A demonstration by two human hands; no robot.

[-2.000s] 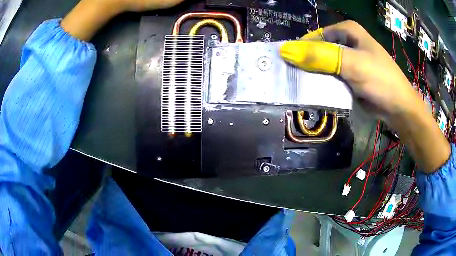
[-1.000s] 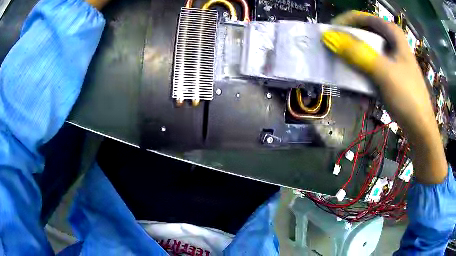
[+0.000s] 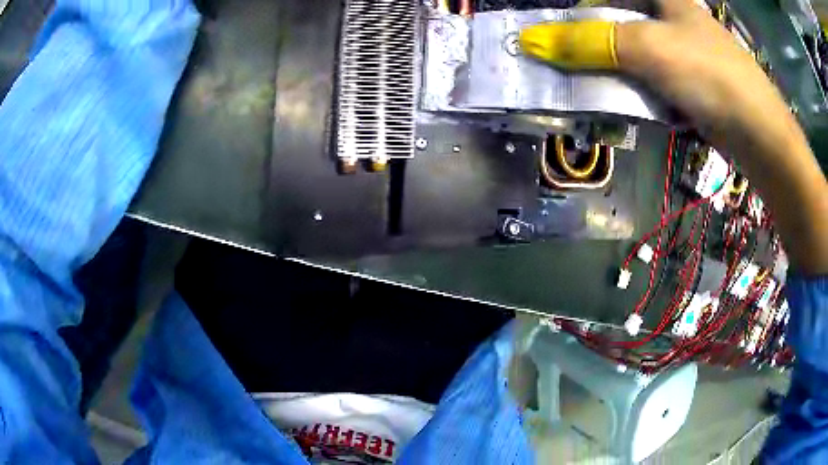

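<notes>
My right hand (image 3: 635, 50), with a yellow cover on the thumb, holds a flat silver-grey metal plate or blade (image 3: 545, 86). The plate lies over the upper part of a black jig (image 3: 454, 204). A heat sink's fin stack (image 3: 377, 86) stands on the jig left of the plate, with copper pipe ends at its bottom. Grey-white smears show on the pale surface (image 3: 445, 68) between the fins and the plate. Copper U-bends (image 3: 578, 163) show below the plate in a jig recess. My left hand is out of the picture; only its blue sleeve (image 3: 91, 118) shows at the left.
Several wired modules (image 3: 694, 311) with red and black leads lie at the right; small white plugs (image 3: 633, 323) hang near the bench edge. A pale blue-green stool (image 3: 626, 395) stands below. The dark bench's front edge (image 3: 345, 277) runs across below the jig.
The view has shifted, so the jig sits higher. The left forearm has left the picture at the top. The right hand still holds the plate, its thumb now nearer the plate's middle than one second ago.
</notes>
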